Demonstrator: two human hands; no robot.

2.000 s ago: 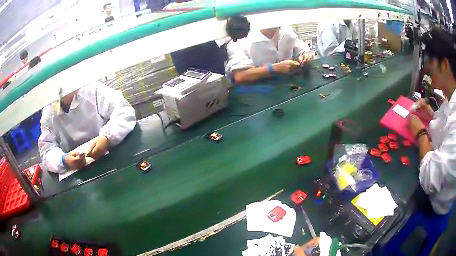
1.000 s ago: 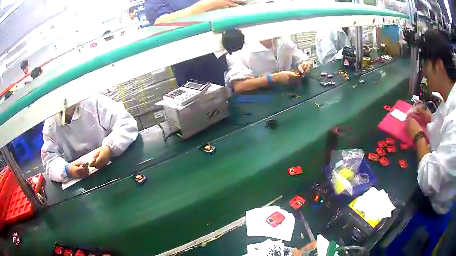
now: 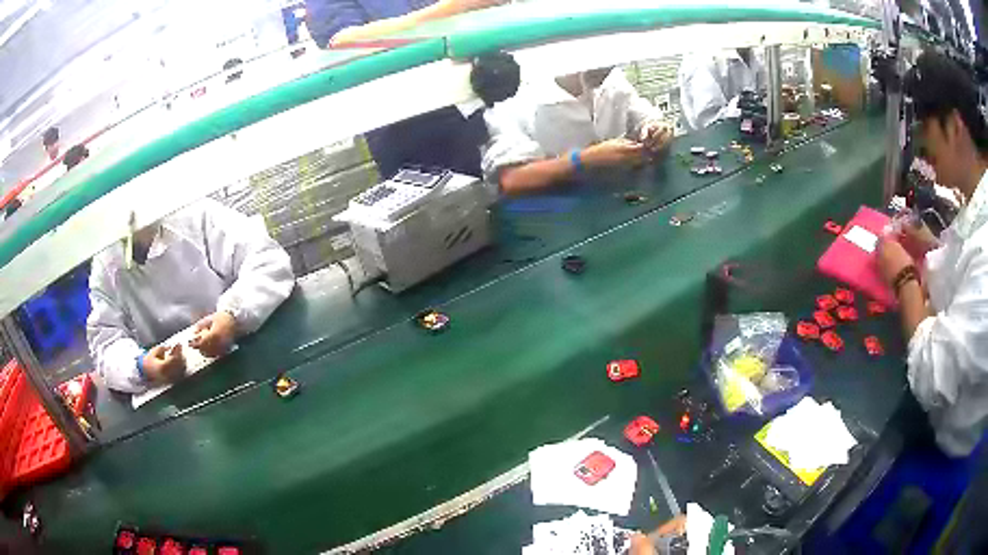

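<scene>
A red housing lies on a white sheet at the bottom centre. Below it are paper sheets covered in black specks. My right hand is at the bottom edge, small and mostly cut off. Its fingers are closed around the dispensing syringe, whose body is largely hidden. White paper and the green adapter cap show just right of the fingers. The needle tip cannot be made out. My left hand is not in view.
Red housings lie on the green belt and beside the papers. A blue bin with bags stands right, near white sheets on yellow. A black tray is bottom left. People sit across the belt and at right.
The red housing and dark parts on the belt have moved left. The view has shifted slightly. My right hand stays at the bottom edge with the syringe.
</scene>
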